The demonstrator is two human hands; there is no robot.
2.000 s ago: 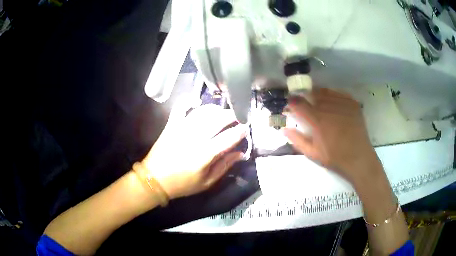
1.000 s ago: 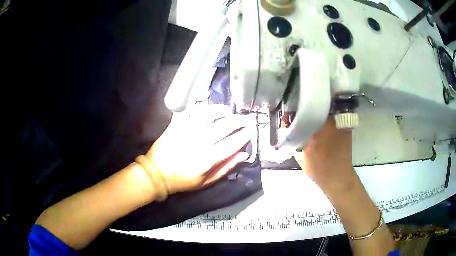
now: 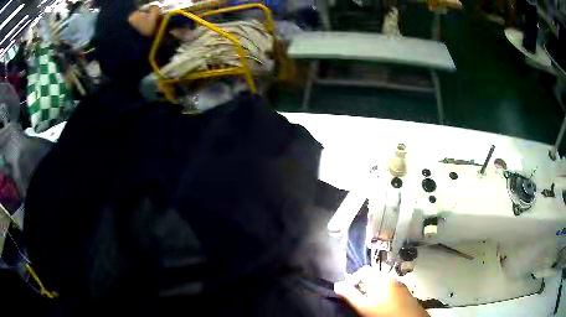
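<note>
A large dark garment [image 3: 186, 186] is bunched up high and fills the left and centre. A small blue-navy shiny piece [image 3: 357, 241] lies beside the needle area of the white sewing machine [image 3: 459, 217]. One hand shows at the bottom edge, apparently my right hand [image 3: 381, 297], with its fingers at the cloth just in front of the presser foot [image 3: 381, 247]. The lamp glare washes out its fingertips, so its grip is unclear. My left hand is not visible. A thin dark tool [image 3: 454, 250] rests by the machine.
Behind the table are a yellow-framed trolley [image 3: 248, 56] with pale cloth, a white bench [image 3: 372, 51] and a green floor. A person's hand [image 3: 146, 20] shows at the upper left. A green-and-white checked cloth [image 3: 44, 86] hangs at the left.
The view has swung up and left. The dark garment now stands higher in a heap. My left hand has gone from view, and my right hand has moved from beside the needle to in front of it.
</note>
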